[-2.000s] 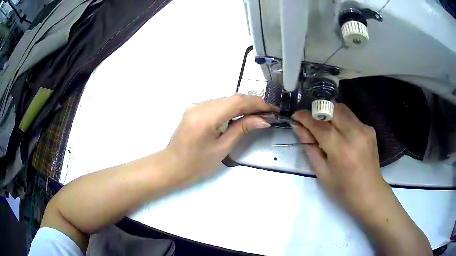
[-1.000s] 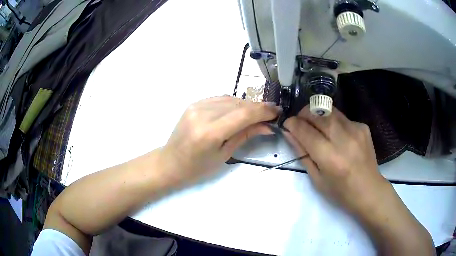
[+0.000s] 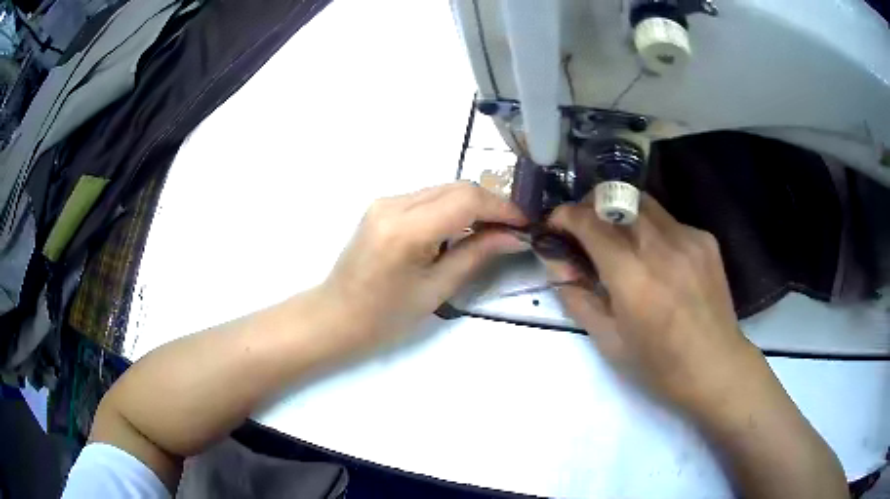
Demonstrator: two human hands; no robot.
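The dark brown panel (image 3: 761, 214) lies under the arm of the white sewing machine (image 3: 771, 78), and its narrow folded edge runs by the presser foot. My left hand (image 3: 410, 258) pinches this dark edge between thumb and fingertips just in front of the foot. My right hand (image 3: 634, 283) grips the cloth on the right of the same spot, where a small dark fold bulges. A thin dark pointed tool (image 3: 527, 290) sticks out to the left from under my right fingers. The needle tip is hidden.
A garment pile (image 3: 98, 107) of grey and dark brown pieces lies at the left, with a green piece (image 3: 76, 216) on it. The white table (image 3: 390, 409) has a dark front edge. Grey-brown cloth (image 3: 259, 475) shows below it. Cream tension knobs (image 3: 618, 201) hang over my right hand.
The dark edge now bulges in a fold between my fingers. The pointed tool tilted, then came back nearly level. The machine sits slightly further left in view.
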